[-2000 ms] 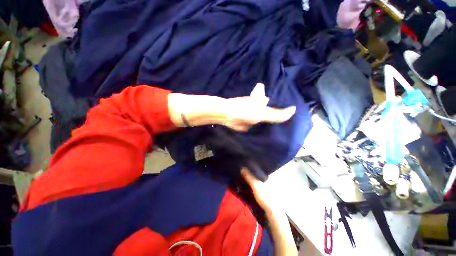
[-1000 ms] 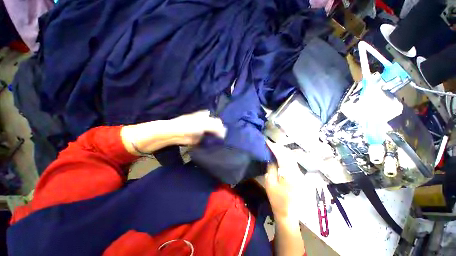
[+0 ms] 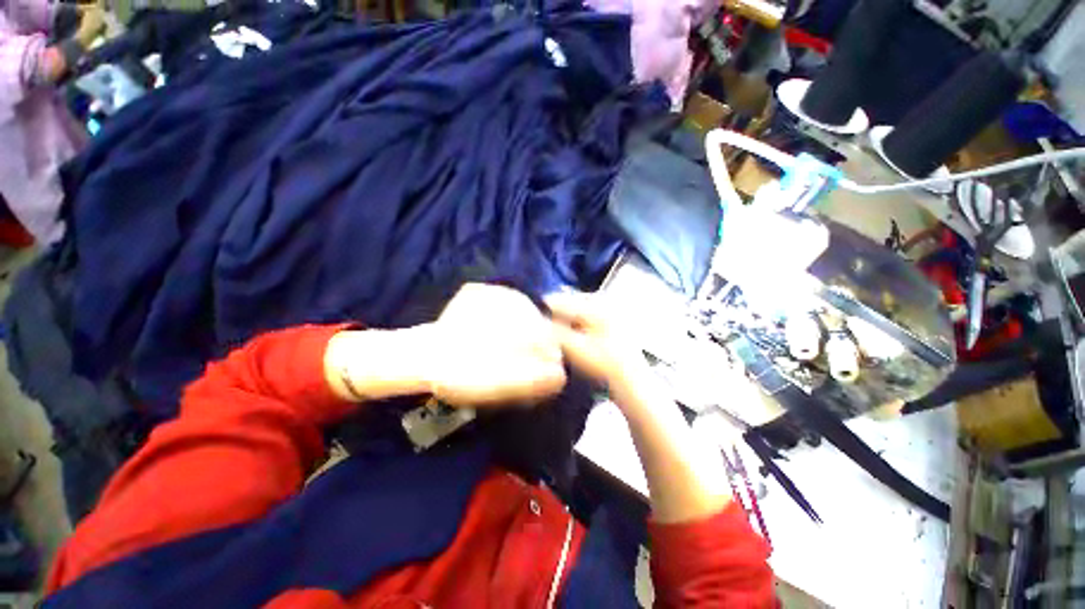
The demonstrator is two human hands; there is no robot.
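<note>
My left hand [image 3: 497, 345] is closed in a fist over dark fabric at the near edge of the navy fabric heap [image 3: 345, 202]. My right hand [image 3: 585, 333] is beside it, its fingers at the dark fabric near the left hand; both are blurred. Dark fabric [image 3: 524, 440] hangs below the left hand. The overlock machine [image 3: 761, 345] stands to the right, under lamp glare. A slate-grey panel [image 3: 672, 208] lies between the heap and the machine.
Red thread snips [image 3: 746, 494] and dark tweezers [image 3: 785, 478] lie on the white table [image 3: 886, 541]. A black strip [image 3: 875, 462] crosses it. The white lamp arm [image 3: 728, 149] bends over the machine. Black thread cones [image 3: 952, 117] stand behind. People in pink are at the back.
The view has turned to the right. My left hand has closed and come together with my right hand. The dark piece held open between them a second ago is now bunched and mostly hidden.
</note>
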